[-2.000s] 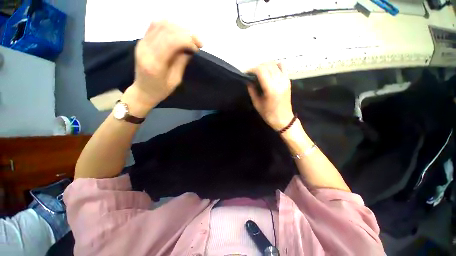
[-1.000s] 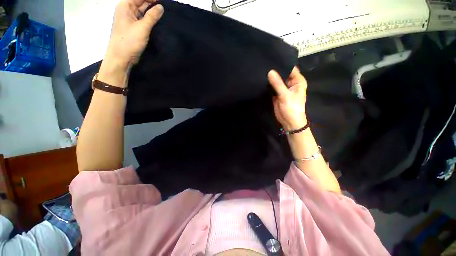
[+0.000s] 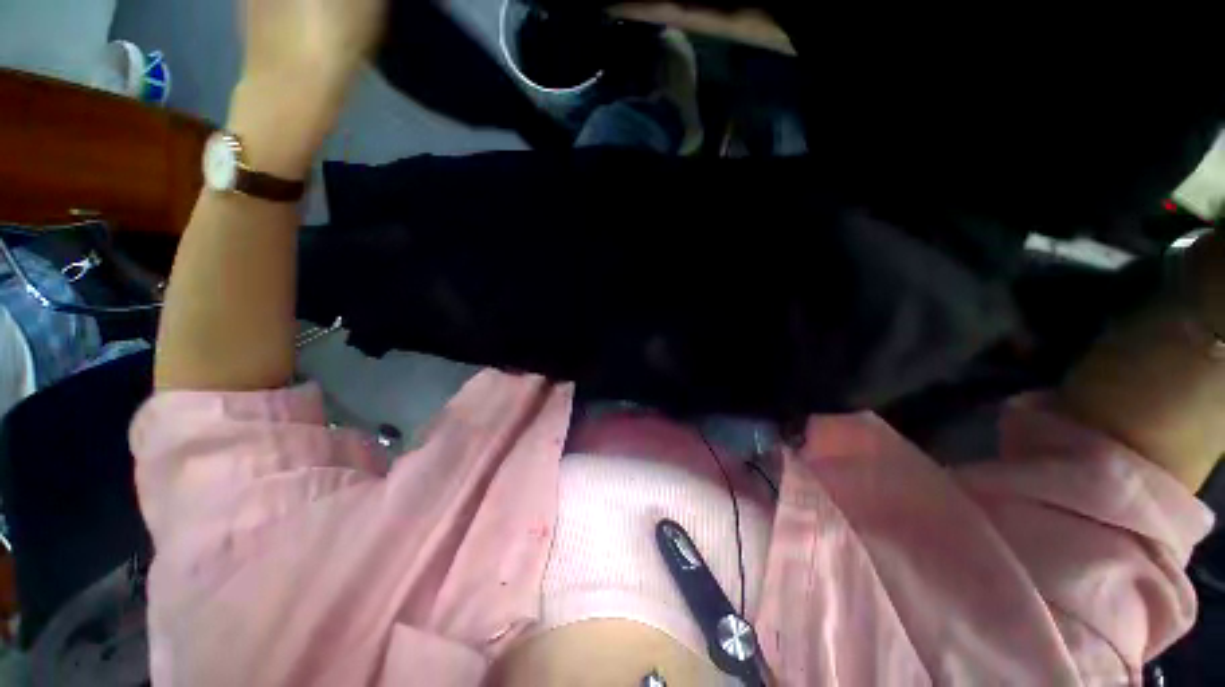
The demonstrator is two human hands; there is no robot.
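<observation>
My left hand (image 3: 312, 30) is blurred and cut off by the top edge, so its fingers do not show. A strip of black cloth (image 3: 450, 67) hangs beside it. More black cloth (image 3: 605, 269) lies across my lap. A large dark mass, apparently black cloth, fills the upper right. My right forearm reaches to the right edge; the hand itself is not visible.
A round bucket with a pale rim (image 3: 507, 51) is on the floor at the top. A brown wooden cabinet (image 3: 94, 150) is at the upper left. Below it, a person's denim-clad part (image 3: 51, 315) shows. A small red light (image 3: 1169, 205) shows at the right.
The machine table has left the view. My left hand has moved to the top edge, and my right arm has swung out to the right, its hand no longer visible. Dark material now covers the upper right.
</observation>
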